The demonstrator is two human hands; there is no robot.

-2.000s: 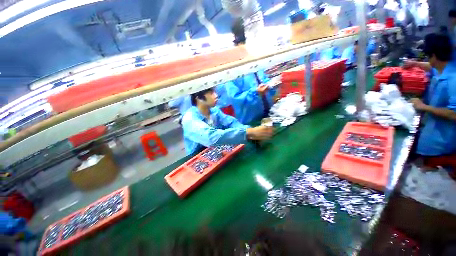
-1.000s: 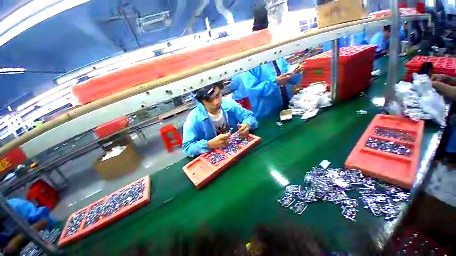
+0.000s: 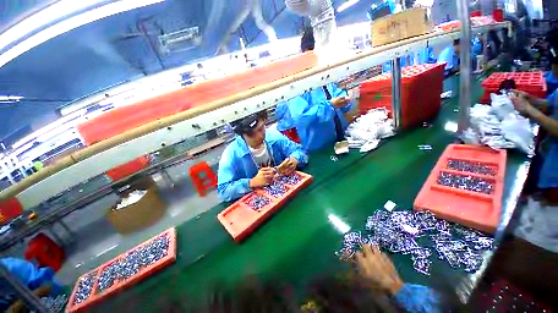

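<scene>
A loose pile of small shiny metal parts (image 3: 422,235) lies on the green belt (image 3: 275,263) at the lower right. My right hand (image 3: 376,269), in a blue sleeve, reaches in from the bottom edge, palm down. Its fingertips are at the pile's near left edge, on or just over the parts. Whether the fingers hold a part is too blurred to tell. A small white card (image 3: 390,206) lies at the pile's far edge. My left hand is not in view.
An orange-red tray (image 3: 462,211) with parts stands right beyond the pile. More part trays stand at the centre (image 3: 235,223) and lower left (image 3: 171,247). A person in blue (image 3: 269,150) works across the belt. White bags (image 3: 498,125) and red crates (image 3: 422,98) stand farther back.
My right hand has come into view from the bottom and reached the pile's left edge. The view has swung right, then slightly back left. The person opposite now has both hands over their tray.
</scene>
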